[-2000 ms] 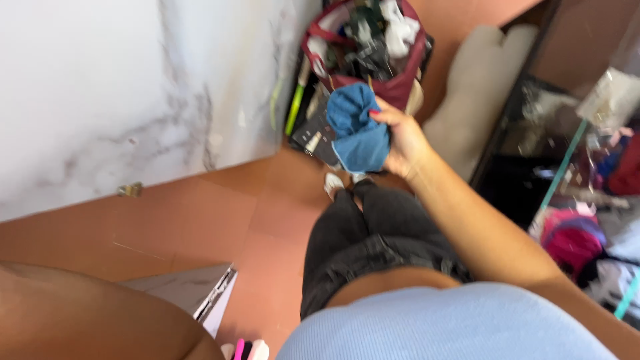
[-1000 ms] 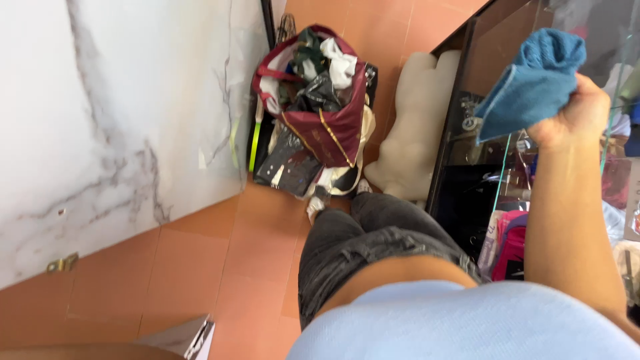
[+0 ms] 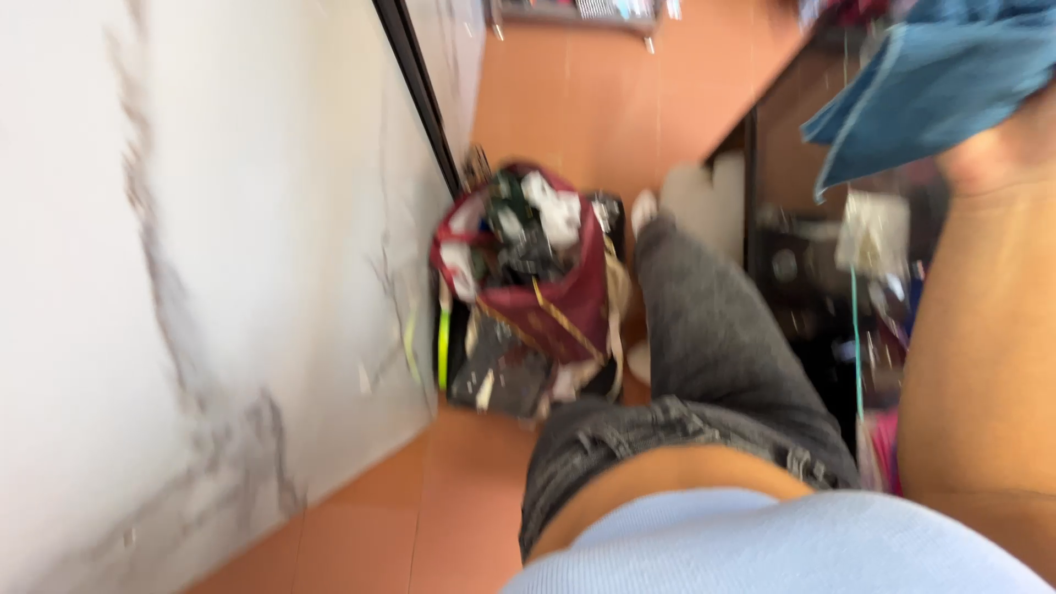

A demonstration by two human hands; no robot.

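Observation:
A folded blue denim cloth (image 3: 940, 95) is held up at the top right by my right hand (image 3: 1002, 148), which is blurred and partly cut off by the frame's edge. The cloth hangs out to the left of the hand, its pale stitched edge showing. Below and behind my raised forearm is a glass display case (image 3: 858, 346) with assorted goods in it. My left hand is outside the view.
A maroon bag (image 3: 561, 322) full of mixed items stands on the tiled floor (image 3: 478, 478) by the marbled white panel (image 3: 247, 247). Dark packages lie against its base. A pale mannequin form (image 3: 705, 198) is beside the case. A low wheeled rack (image 3: 577, 15) stands farther off.
My right hand has lifted the denim cloth from near the maroon bag out to the right, over the display case. One leg now reaches forward beside the bag. The view has shifted.

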